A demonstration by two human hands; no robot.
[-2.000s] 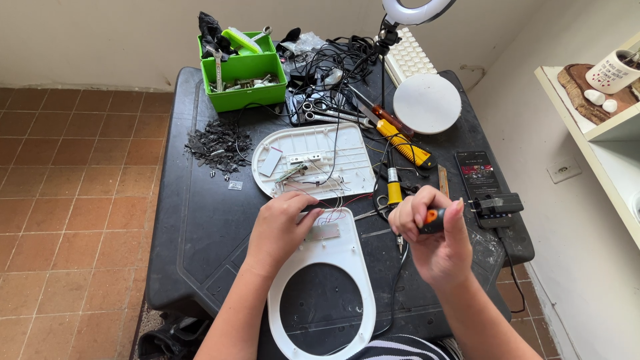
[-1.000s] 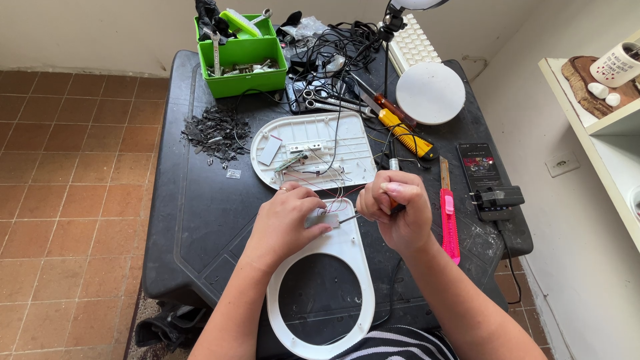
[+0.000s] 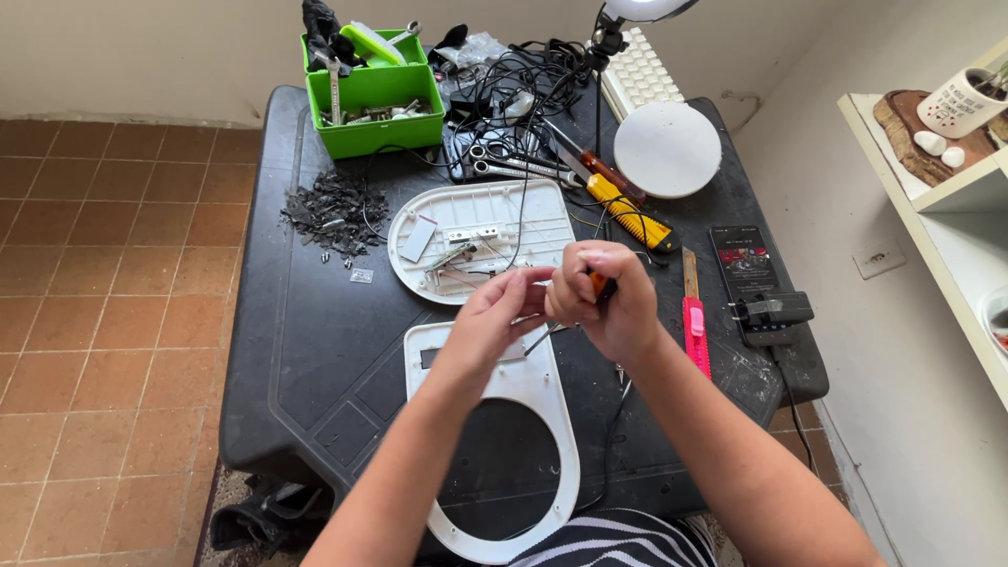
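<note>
My right hand (image 3: 605,303) is closed around the dark and orange handle of a screwdriver (image 3: 542,340), whose thin shaft points down and left. My left hand (image 3: 504,315) touches the right hand's fingers, thumb and fingers drawn together; whether a wire or small part is between them cannot be told. Below the hands lies a white plastic cover with a large round opening (image 3: 557,378), a small rectangular window near its top. Just behind, a white plastic housing (image 3: 543,206) lies inside up, with a circuit board (image 3: 450,257) and thin wires, partly hidden by my hands.
Behind stand a green toolbox (image 3: 382,134), tangled black cables (image 3: 543,75), wrenches (image 3: 524,169), a yellow utility knife (image 3: 630,211) and a white disc (image 3: 667,150). At right lie a pink utility knife (image 3: 696,335) and a phone (image 3: 744,260) with a charger (image 3: 776,309). Black fragments (image 3: 335,211) lie left.
My left hand has lifted from the cover's small window and come against my right hand. The pink knife, out of sight two seconds ago behind my right hand, is in view.
</note>
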